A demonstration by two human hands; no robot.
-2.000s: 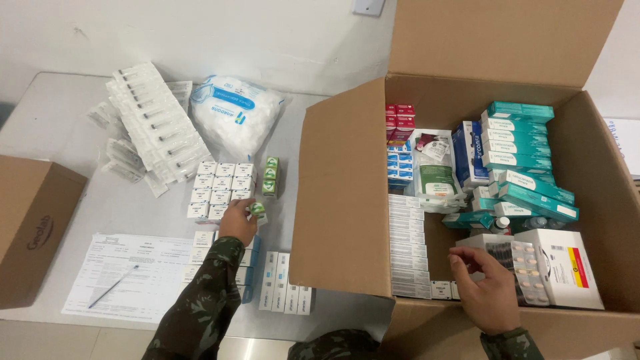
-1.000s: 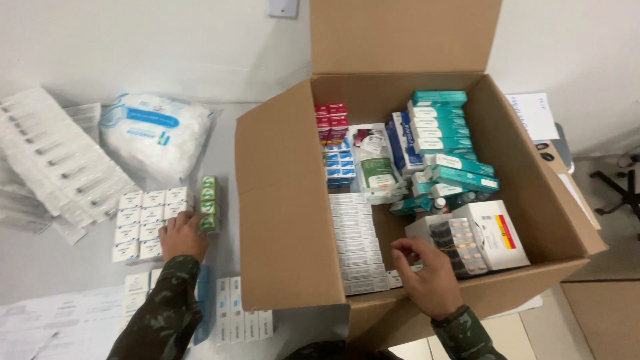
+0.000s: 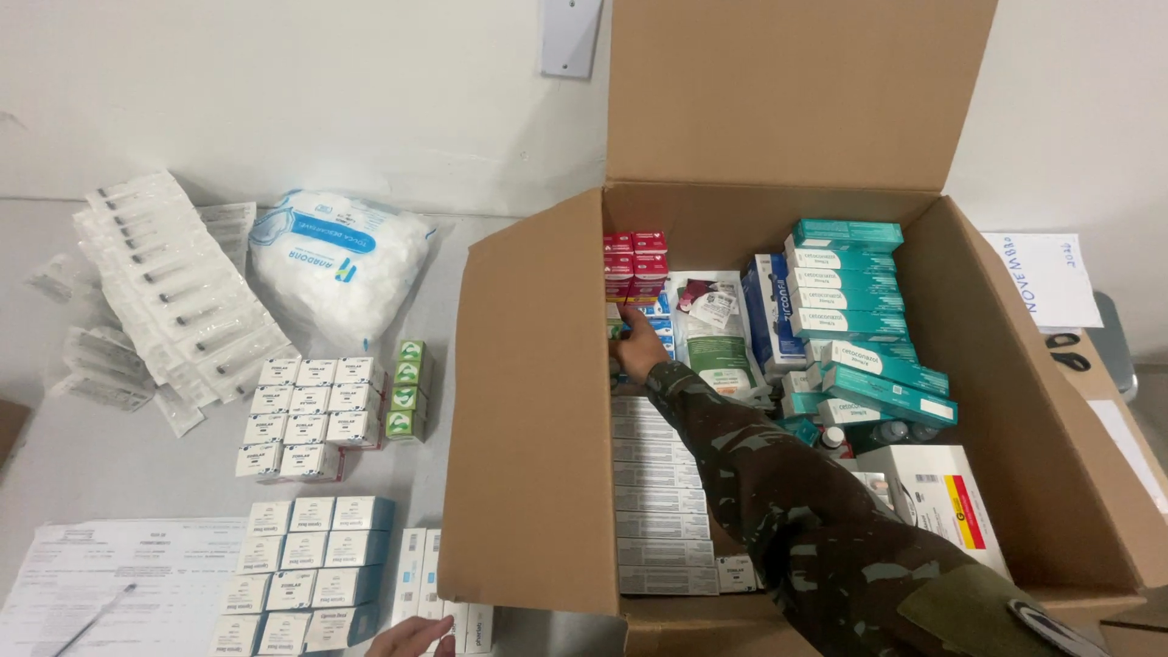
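My right hand (image 3: pixel 639 347) reaches into the cardboard box (image 3: pixel 538 411), at the small blue-and-white boxes (image 3: pixel 652 319) just below the red boxes (image 3: pixel 634 265); its fingertips are partly behind the left flap, so its grip is unclear. My left hand (image 3: pixel 415 636) shows only in part at the bottom edge, beside upright white cartons (image 3: pixel 420 575), fingers apart. On the table, a row of green-and-white boxes (image 3: pixel 406 388) stands right of a block of white medicine boxes (image 3: pixel 310 415). Another block of blue-sided white boxes (image 3: pixel 301 566) lies nearer.
Packaged syringes (image 3: pixel 173 283) and a bag of disposable caps (image 3: pixel 338 265) lie at the back left. A pen (image 3: pixel 96 620) rests on printed sheets (image 3: pixel 137 566). The box also holds teal cartons (image 3: pixel 849 292), white cartons (image 3: pixel 657 502) and a larger white carton (image 3: pixel 940 502). Its left flap leans over the table.
My right hand has moved from the box's near side to its left inner side. My left hand has left the green boxes and moved down to the bottom edge.
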